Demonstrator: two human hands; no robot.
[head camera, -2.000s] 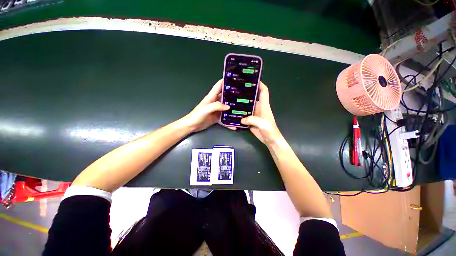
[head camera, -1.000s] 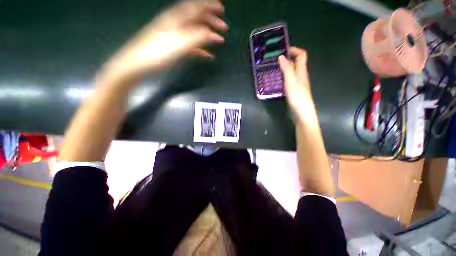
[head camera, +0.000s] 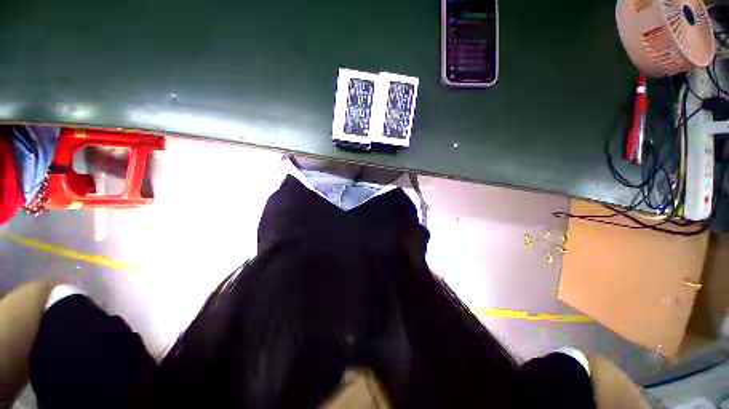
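Observation:
The smartphone lies on the dark green bench, screen lit, cut off by the top edge of the picture. Left of it and nearer the bench's front edge, two white cards or labels with black print blocks lie side by side. Neither of my hands is in the picture. Only parts of my bare forearms show at the lower left and lower right corners, beside dark sleeves with white cuffs. Nothing touches the smartphone or the cards.
A pink fan stands at the upper right, with a red pen-like stick, black cables and a white power strip. A cardboard box is below the bench. A red stool and part of a person are at left.
Both hands have left the smartphone and dropped out of the picture; the forearms are now at the lower corners. The view has tilted down, so the bench things sit higher.

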